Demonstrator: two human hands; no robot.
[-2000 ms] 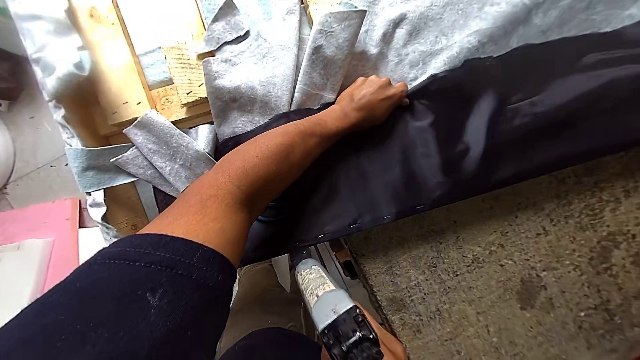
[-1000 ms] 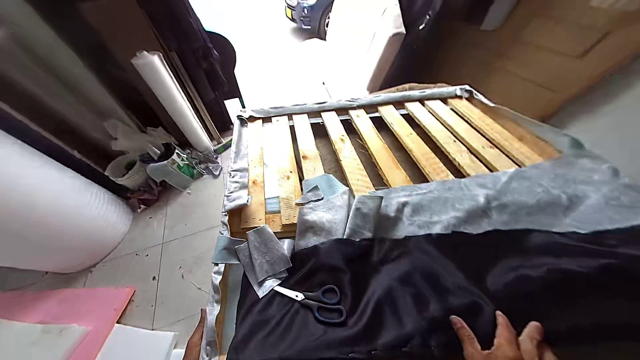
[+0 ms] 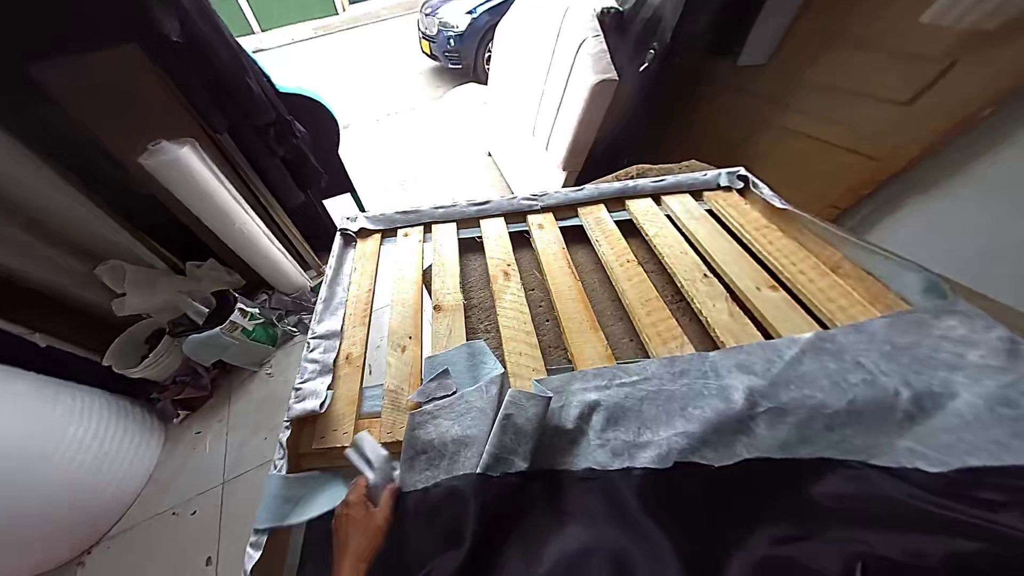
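My left hand (image 3: 362, 524) grips a folded flap of grey upholstery fabric (image 3: 373, 462) at the near left corner of a slatted wooden frame (image 3: 504, 296). Beside it, more grey fabric (image 3: 456, 424) lies in cut folds over the slat ends, and a broad grey strip (image 3: 760, 392) runs off to the right. Smooth black fabric (image 3: 640, 520) covers the near side of the frame. Light blue-grey fabric (image 3: 300, 498) wraps the corner left of the hand. My right hand is out of view, and no scissors show.
White buckets with scraps (image 3: 232, 340) stand on the tiled floor at left, near a white roll (image 3: 224, 216) leaning on the wall. A large foam roll (image 3: 72, 464) lies at the lower left. Beyond the frame are a pale upholstered piece (image 3: 560, 80) and a parked car (image 3: 460, 36).
My left hand has come up to the fabric flap and taken hold of it. The scissors that lay on the black fabric and my right hand have gone from view.
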